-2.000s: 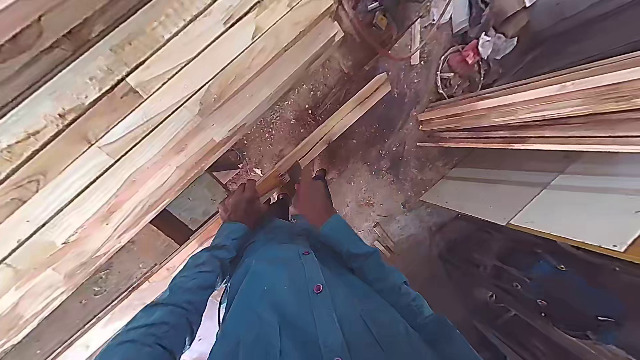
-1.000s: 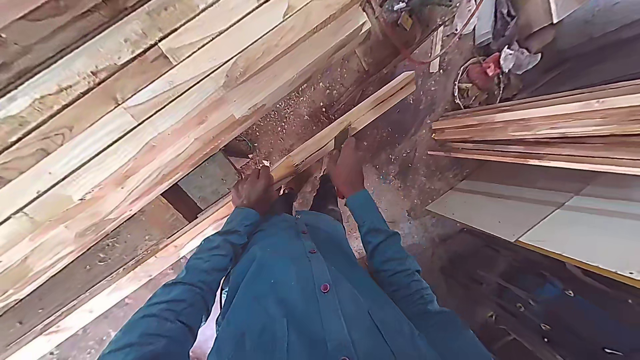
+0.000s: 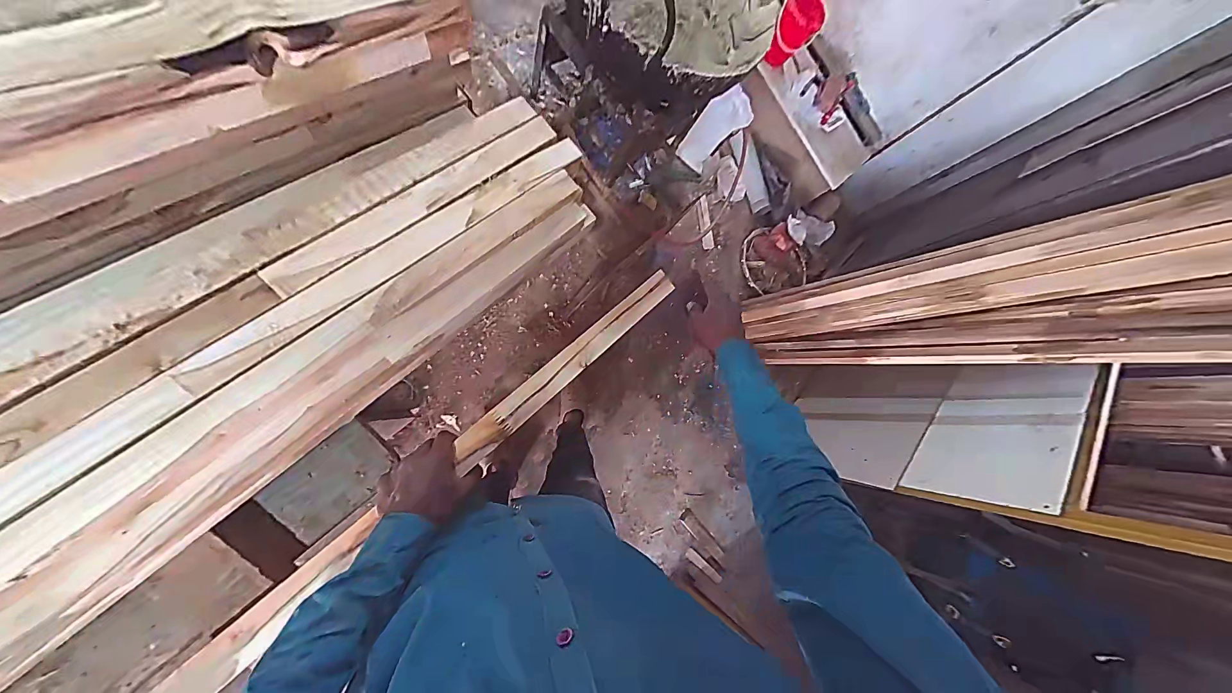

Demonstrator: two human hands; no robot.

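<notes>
My left hand [image 3: 423, 481] grips a long wooden strip [image 3: 568, 366] near my waist. The strip runs diagonally from the lower left, past my body, to an end at the middle of the view; a groove or seam shows along its length. My right hand [image 3: 714, 316] is off the strip, a little to the right of its far end and close to the ends of stacked boards. Its fingers are bent and blurred, and whether they hold anything cannot be made out.
Large timber planks [image 3: 385, 289] lie stacked on the left. More boards [image 3: 962, 279] rest on the right above white panels [image 3: 1001, 433]. A wire basket [image 3: 773, 260], a red bucket [image 3: 797, 29] and scraps lie ahead. Wood offcuts [image 3: 703, 544] and shavings lie on the floor.
My right hand has left the strip, where it held a small flat dark thing one second ago, and has reached forward and right. My left hand stays on the strip. The view has tilted up.
</notes>
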